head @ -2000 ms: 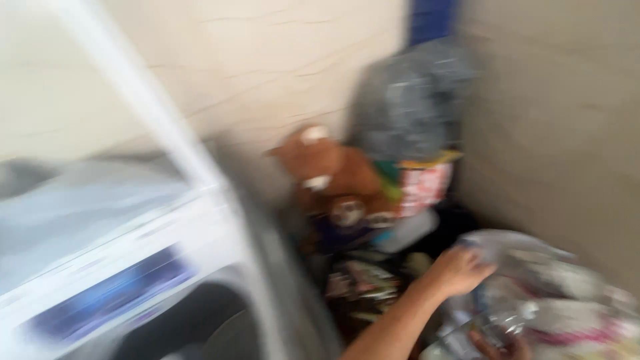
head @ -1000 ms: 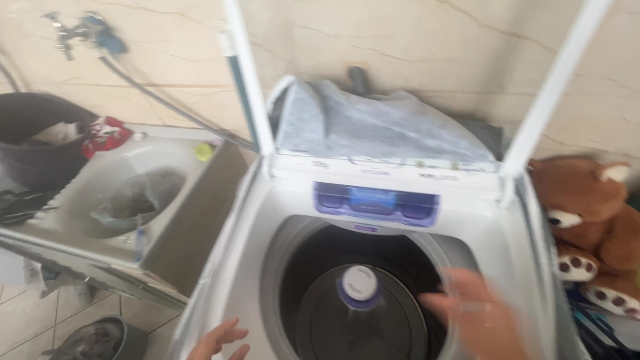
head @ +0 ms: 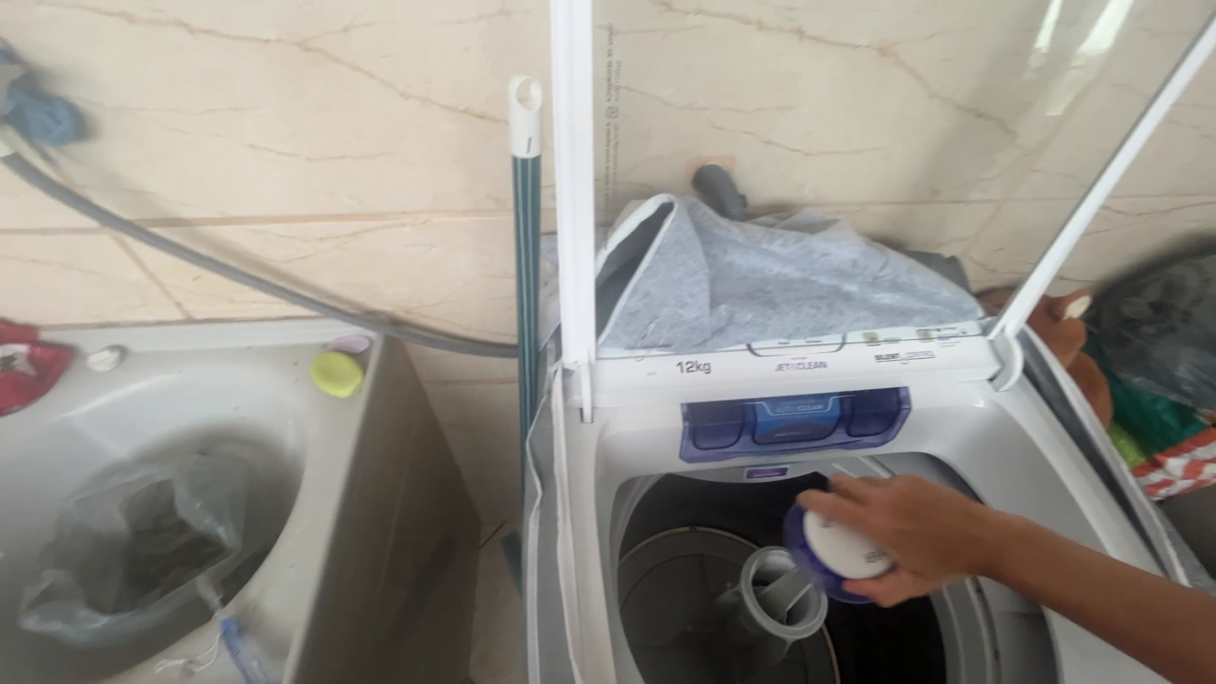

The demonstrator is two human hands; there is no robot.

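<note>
My right hand (head: 902, 537) grips a round white and purple cap (head: 845, 556) over the tub of a top-loading washing machine (head: 627, 456). Just left of the cap, the hollow round top of the agitator (head: 784, 591) stands uncovered inside the dark tub. The machine's lid is raised, with its white frame (head: 573, 190) upright. At the back of the opening sits a purple dispenser drawer (head: 796, 423). A grey fabric cover (head: 779, 275) lies bunched behind the control panel. My left hand is out of view.
Left of the machine is a laundry sink (head: 332, 532) holding a clear plastic bag (head: 142, 541), with a yellow-green round object (head: 337, 373) on its rim. A green-striped pole (head: 527, 285) leans by the wall. A grey hose (head: 237, 275) runs behind. Bags and a brown plush toy (head: 1069, 332) are at right.
The round cap, seated on the agitator a second ago, is now lifted off in my right hand. My left hand has left the view. The view has moved closer to the machine.
</note>
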